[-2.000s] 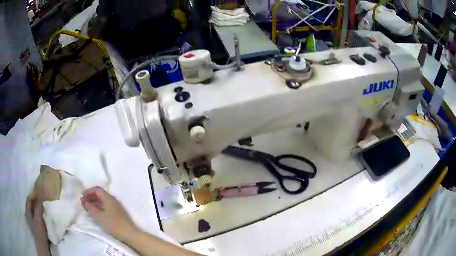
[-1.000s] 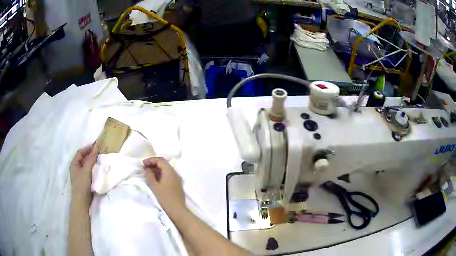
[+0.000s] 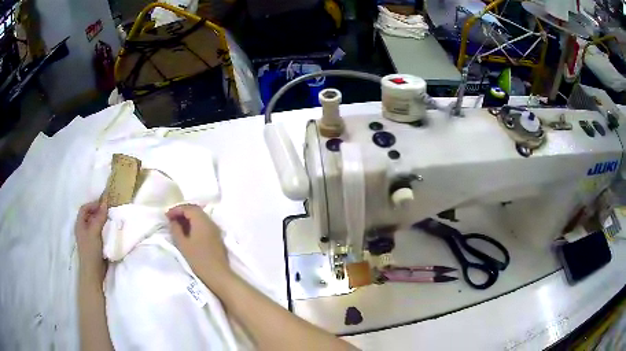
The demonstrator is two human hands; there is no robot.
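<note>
A white garment piece (image 3: 154, 288) lies over the left of the table, bunched at its upper end between my hands. My left hand (image 3: 93, 221) grips the cloth at its left edge, beside a tan bundle ticket (image 3: 122, 179) that stands up from the cloth. Whether my fingers also hold the ticket is unclear. My right hand (image 3: 194, 232) pinches the folded cloth at its right side. A small care label (image 3: 195, 291) with dark print shows on the garment near my right forearm.
The white JUKI sewing machine (image 3: 453, 154) stands to the right. Its needle plate (image 3: 312, 275) is lit. Pink thread snips (image 3: 419, 274), black shears (image 3: 477, 255) and a black phone (image 3: 585, 256) lie under and beside its arm. A yellow-framed trolley (image 3: 175, 62) stands behind the table.
The view has swung left since the first frame, then slightly back, so both hands and the cloth show fully. Both hands keep their hold on the cloth, with little visible movement.
</note>
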